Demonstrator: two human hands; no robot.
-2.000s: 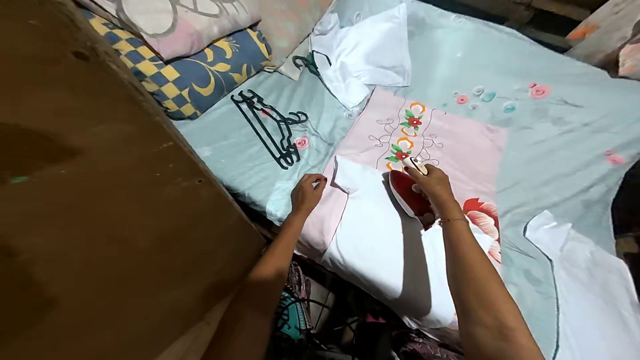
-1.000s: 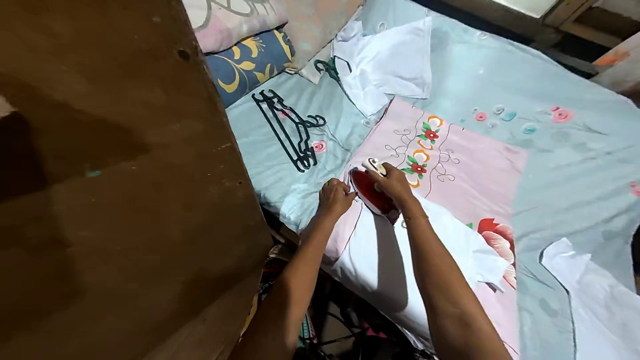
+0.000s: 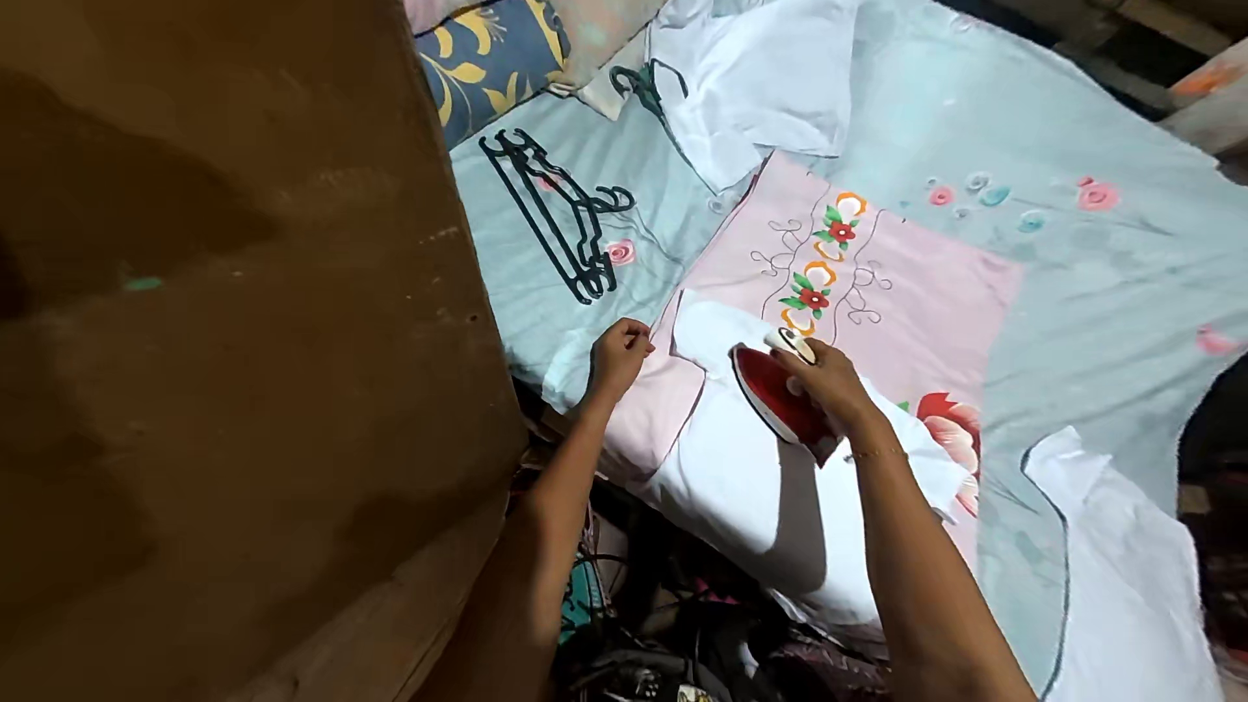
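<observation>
My right hand (image 3: 829, 385) grips the handle of a red clothes iron (image 3: 780, 395), which rests on a white garment (image 3: 731, 468). The garment lies over a folded pink cloth (image 3: 936, 273) with printed flowers, its lower part reaching the bed's near edge. At the left edge of the pink cloth is my left hand (image 3: 621, 356), fingers curled, beside the garment and apart from the iron. Whether its fingertips pinch any cloth is hard to see.
Black clothes hangers (image 3: 561, 214) lie on the light blue bedsheet (image 3: 1072, 253). A white garment with a dark green hanger (image 3: 639, 88) is at the back, another white garment (image 3: 1131, 575) at right. Pillows (image 3: 492, 63) are piled behind. A brown wooden panel (image 3: 244, 341) fills the left side.
My left hand has moved off the white garment to the left, away from the iron. The iron, close to that hand one second ago, is now further right on the garment.
</observation>
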